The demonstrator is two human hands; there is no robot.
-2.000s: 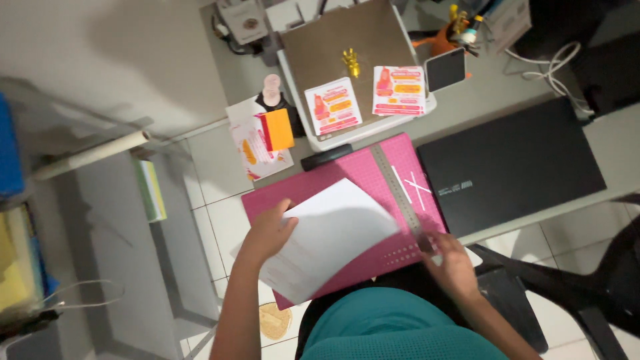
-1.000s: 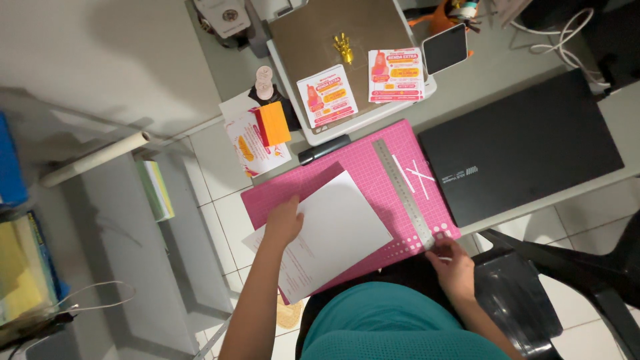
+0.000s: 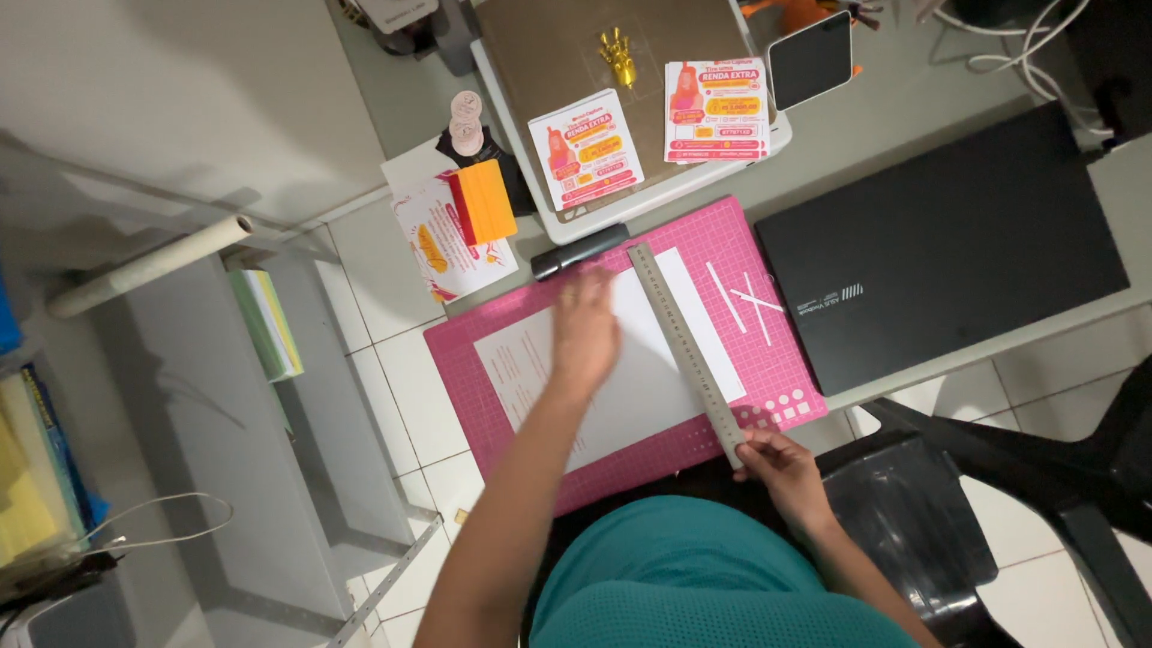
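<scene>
On a pink cutting mat (image 3: pixel 450 346) lies a white sheet of paper (image 3: pixel 643 364) with faint print at its left side. A metal ruler (image 3: pixel 688 355) lies across the sheet near its right end. My right hand (image 3: pixel 778 463) pinches the ruler's lower end between thumb and fingers. My left hand (image 3: pixel 585 333) rests over the upper part of the sheet, left of the ruler, its fingers slightly blurred and pointing at the mat's top edge; it grips nothing that shows. Thin white paper strips (image 3: pixel 726 297) lie on the mat to the right of the sheet.
A dark cylindrical object (image 3: pixel 579 252) touches the mat's top edge. Beyond stands a brown-topped machine (image 3: pixel 540 45) bearing two stacks of printed flyers (image 3: pixel 589 153). A closed black laptop (image 3: pixel 945 243) lies at right, a phone (image 3: pixel 810 61) above it. An orange card (image 3: pixel 486 202) lies at left.
The sheet has moved right and now lies partly beneath the ruler; one second ago it lay left of it. My left hand has moved up and right. My right hand remains at the ruler's lower end.
</scene>
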